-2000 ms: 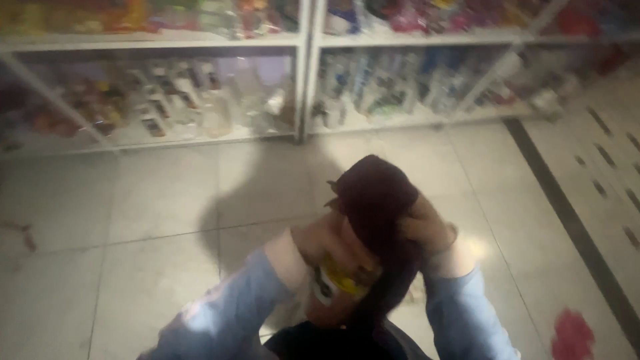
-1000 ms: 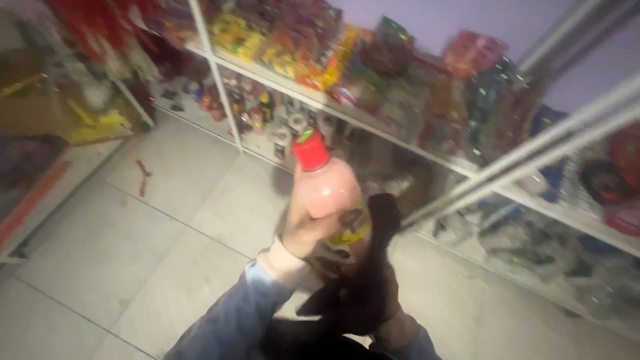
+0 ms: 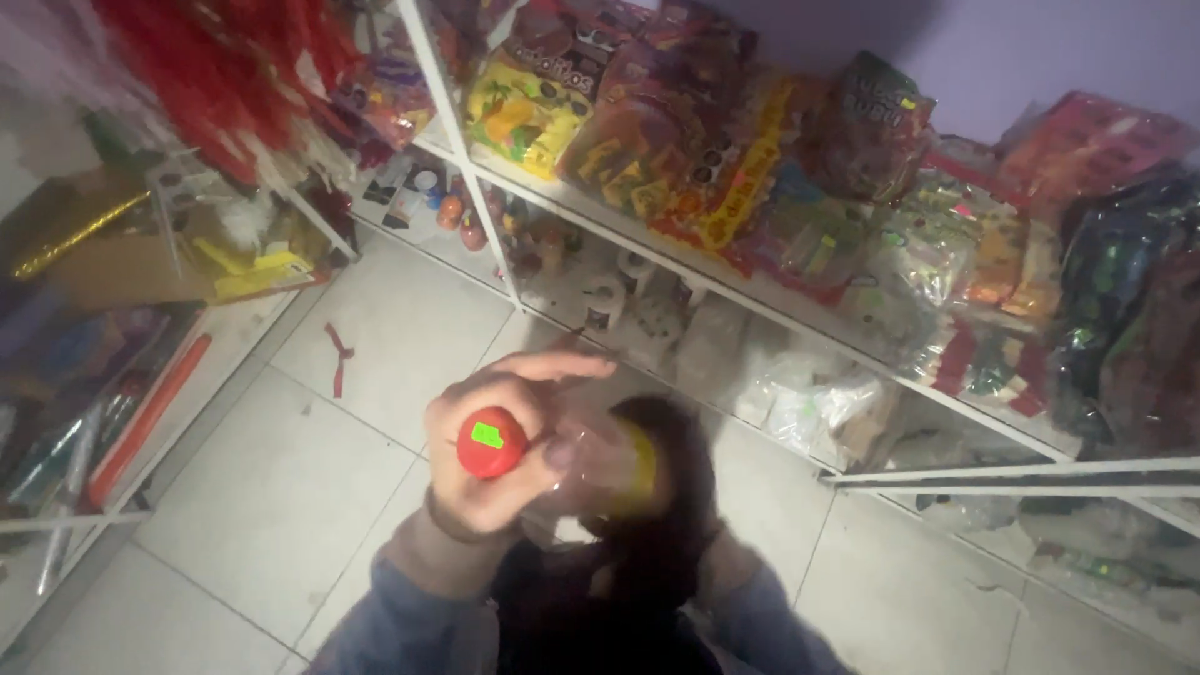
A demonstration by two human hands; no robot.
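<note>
My left hand (image 3: 478,450) is closed around the red cap (image 3: 491,442) of a bottle, its index finger stretched out to the right. A bright green sticker lies on top of the cap. The bottle's pinkish, see-through body (image 3: 595,459) extends to the right of the fingers, blurred, with a yellow band at its far part. Against that end lies a dark maroon cloth (image 3: 680,487). My right hand (image 3: 722,562) is mostly behind this cloth, at its right side; its fingers are hidden.
White metal shelving (image 3: 984,408) with bagged sweets (image 3: 530,108) crosses the upper right, with plastic-wrapped goods (image 3: 811,394) below. At the left stands another shelf (image 3: 248,328) with assorted goods. A dark red strip (image 3: 337,361) lies on the tiled floor (image 3: 253,469).
The left hand has moved from the bottle's body up to its red cap, and the bottle has tipped so the cap's top faces me. The view has swung toward the shelves at left.
</note>
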